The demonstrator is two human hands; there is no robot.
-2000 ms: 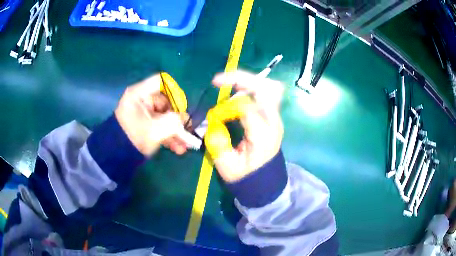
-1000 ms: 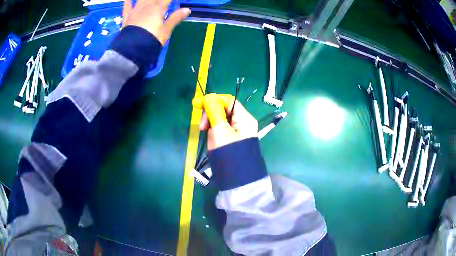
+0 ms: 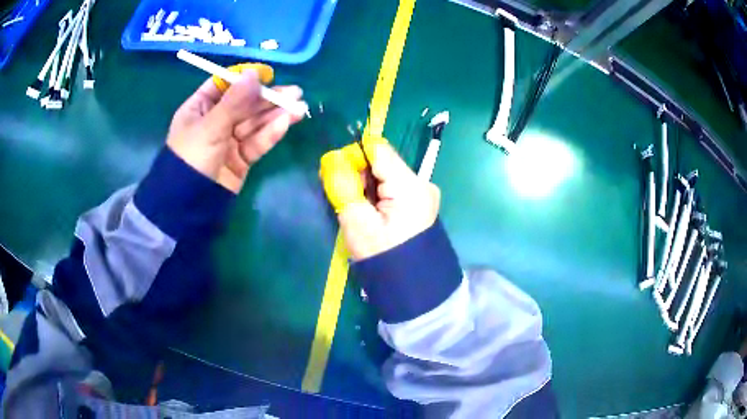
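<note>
My left hand (image 3: pixel 233 123), with a yellow finger cot, holds a slim white strip (image 3: pixel 282 100) between thumb and fingers; the strip points down to the right. My right hand (image 3: pixel 381 192), with yellow finger cots, is closed on the wires of a harness; thin wire tips stick up above its fingertips. The harness's white band (image 3: pixel 429 155) shows beyond the right hand and ends in a small black and white connector (image 3: pixel 440 120). The hands are apart. The part of the harness inside the right hand is hidden.
A blue tray (image 3: pixel 307 37) with small white housings lies at the upper left, a small harness bunch (image 3: pixel 59 57) left of it. A single harness (image 3: pixel 506 82) lies right of the yellow line (image 3: pixel 332 303). A harness pile (image 3: pixel 676 254) lies far right, below the dark rail (image 3: pixel 647 86).
My left hand has come back from the blue tray and now holds a white strip. My right hand still grips the harness. The view has shifted, so the tray sits higher in it.
</note>
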